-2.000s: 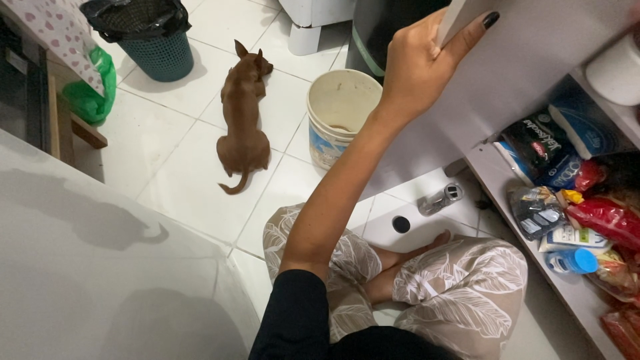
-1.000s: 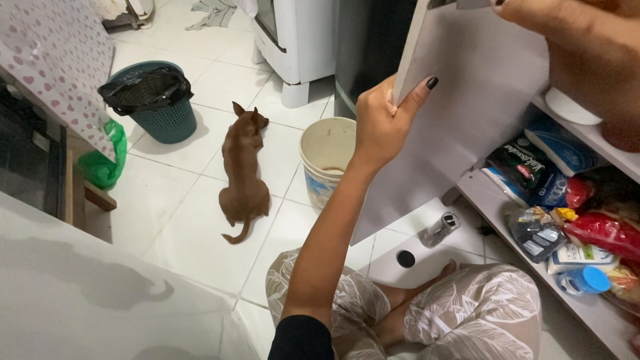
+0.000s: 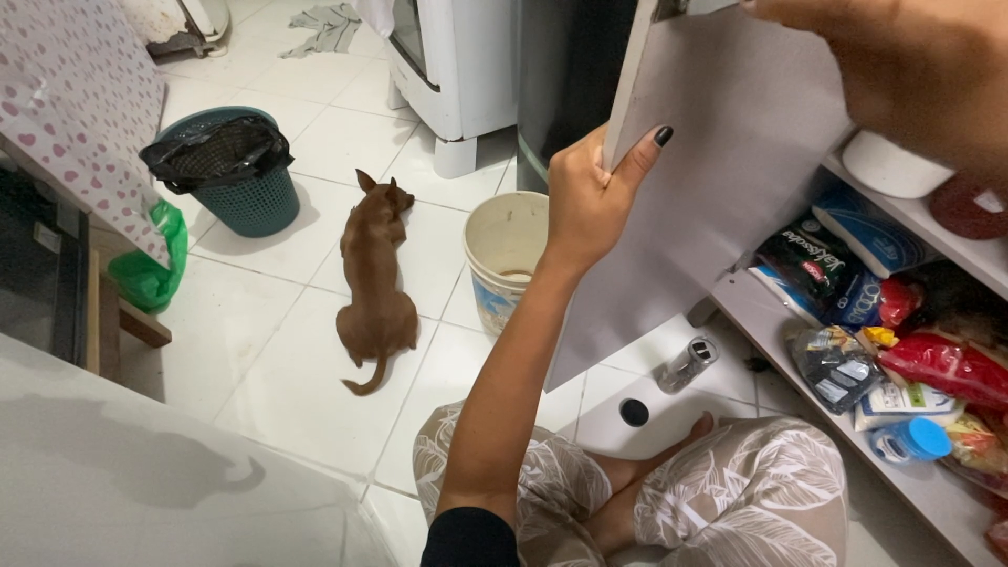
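My left hand (image 3: 594,193) grips the edge of an open grey cabinet door (image 3: 693,173), thumb on its inner face and fingers round the other side. At the top right my right hand (image 3: 921,71) is close to the camera, by the door's upper part; its fingertips are mostly cut off by the frame, so its hold cannot be told. A metal hinge or bracket (image 3: 669,8) shows at the door's top. On the floor below the door stand a clear container with a dark top (image 3: 689,365) and a round black disc (image 3: 633,412).
Shelves (image 3: 787,346) on the right hold food packets, a blue-lidded jar (image 3: 912,441) and a white bowl (image 3: 894,165). A brown dog (image 3: 374,276) lies on the tiles beside a white bucket (image 3: 504,228). A green basket bin (image 3: 252,201) and a white stove (image 3: 472,71) stand farther off.
My right hand has come into view at the top right. My left hand has moved lower along the door's edge, and the door shows more of its inner face.
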